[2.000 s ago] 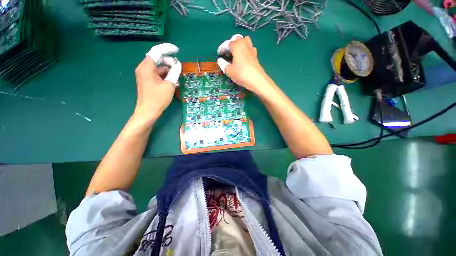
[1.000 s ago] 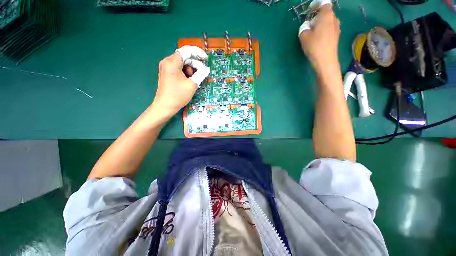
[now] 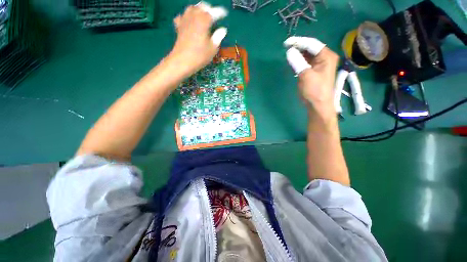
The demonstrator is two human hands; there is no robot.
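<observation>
The green circuit board panel point(image 3: 214, 102) lies on the orange fixture plate point(image 3: 247, 66), with glare on its near part. One coil part point(image 3: 237, 51) shows at the far right edge of the panel. My left hand point(image 3: 197, 38), with white finger cots, is over the far left corner, thumb and fingers apart, nothing seen between them. It hides the rest of the far edge. My right hand point(image 3: 313, 64), also with finger cots, is right of the panel, its fingertips close together; whether they pinch something is unclear.
A pile of loose coil parts point(image 3: 298, 13) lies at the far side. Stacked panels stand at far left point(image 3: 115, 13) and left point(image 3: 15, 51). On the right are a solder reel point(image 3: 372, 41), white-handled cutters point(image 3: 351, 92), a black box point(image 3: 409, 46) with a red light, and black cables point(image 3: 381, 137).
My right hand has come back from the coil pile towards the panel. My left hand has moved to the far side and opened. The two left coil parts are now hidden.
</observation>
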